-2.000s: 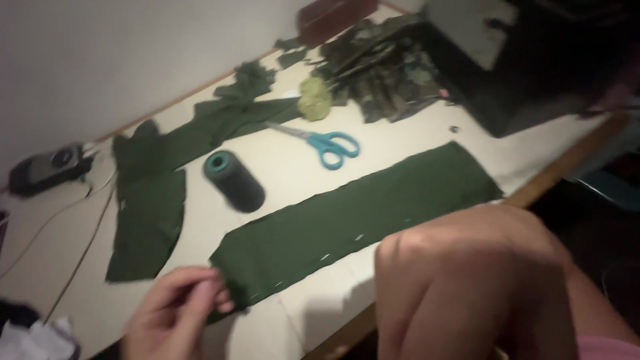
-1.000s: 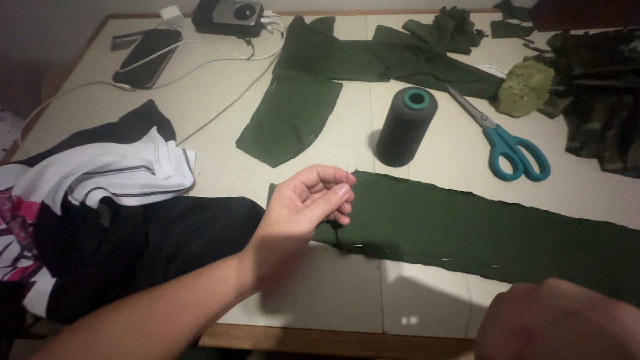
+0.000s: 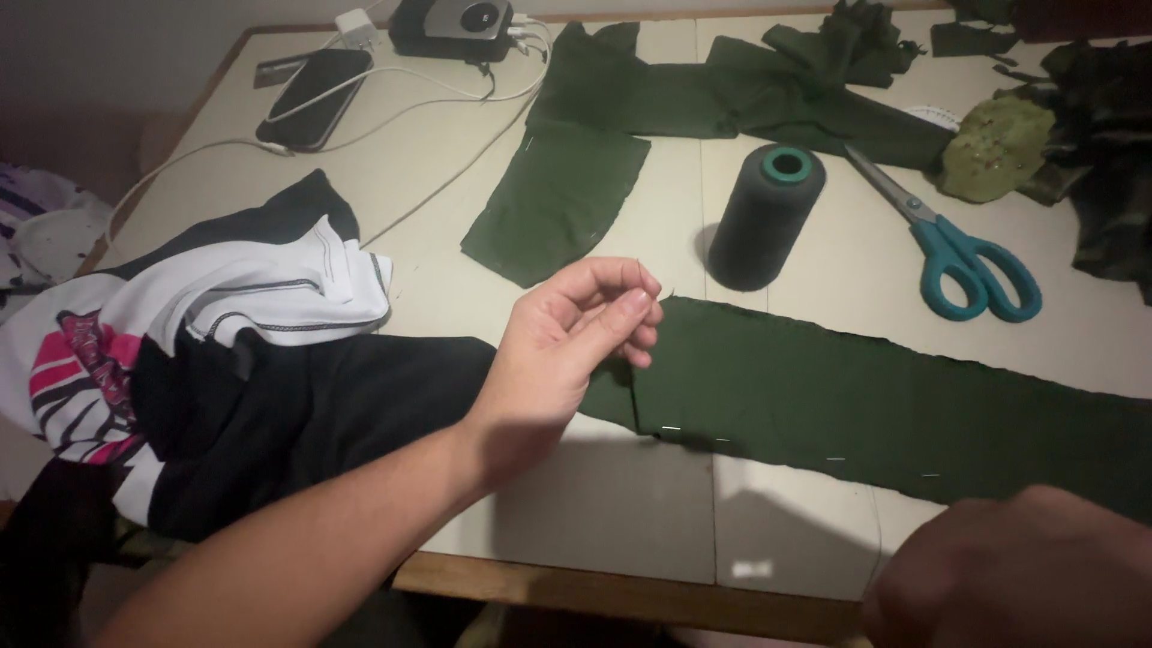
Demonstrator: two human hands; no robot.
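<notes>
My left hand (image 3: 598, 328) is over the left end of a long dark green fabric strip (image 3: 810, 387), thumb pressed to the fingertips. A very thin line shows at the fingertips; whether it is thread or a needle I cannot tell. Short white stitches or pins run along the strip's near edge. My right hand (image 3: 1017, 567), blurred and curled at the lower right, is beside the strip's near edge; its fingertips are hidden. Beyond the strip stand a dark thread cone (image 3: 765, 225) with a green core and scissors (image 3: 963, 247) with teal handles, blades slightly apart.
Green fabric pieces (image 3: 567, 198) lie at the back, near a yellow-green pincushion-like pad (image 3: 994, 148) and camouflage cloth (image 3: 1116, 162). A phone (image 3: 315, 99), cables and a black device (image 3: 450, 27) are back left. Black and white clothing (image 3: 270, 297) covers the left side. The table's wooden edge (image 3: 558, 589) is in front.
The view has swung left since the oldest frame, bringing the clothing and phone into sight. My right hand has moved from over the strip's near edge toward the lower right of the view.
</notes>
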